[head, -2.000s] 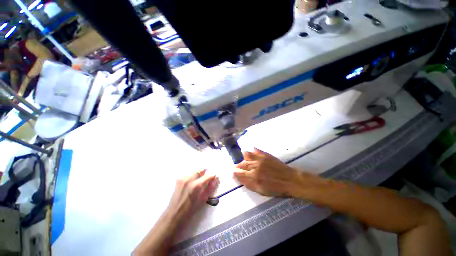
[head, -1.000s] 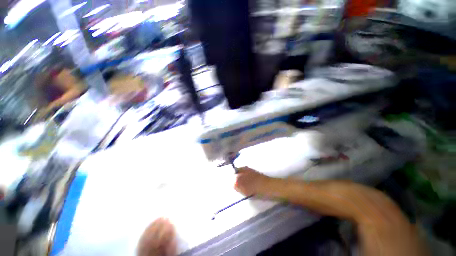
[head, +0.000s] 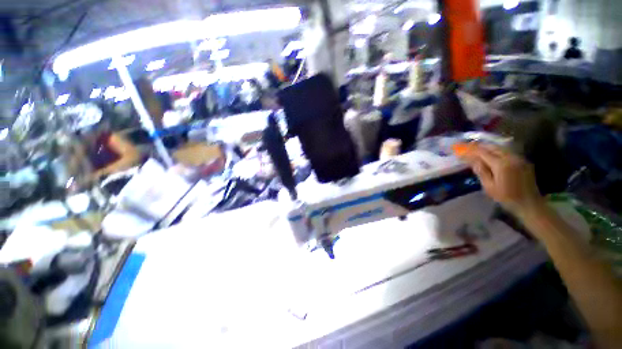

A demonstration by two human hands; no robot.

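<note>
My right hand (head: 506,178) is raised over the right end of the white sewing machine (head: 361,210), its fingers bent. An orange patch shows at its fingertips; blur hides whether it is a held thing. My left hand is out of the picture. The presser foot area (head: 329,245) under the left end of the head has no hand at it. Red-handled snips (head: 455,252) lie under the machine arm. No fabric can be told apart from the bright white table (head: 225,286).
A dark upright panel (head: 319,126) stands behind the machine head. A cream thread cone (head: 389,149) is behind the head. Blue edging (head: 119,300) runs along the table's left side. Pale pieces (head: 146,198) are heaped beyond it. A person (head: 112,153) is at back left. An orange sheet (head: 465,37) hangs behind.
My right hand has left the needle area and moved up and right over the machine's right end. My left hand has gone out of the picture. The view has tilted up.
</note>
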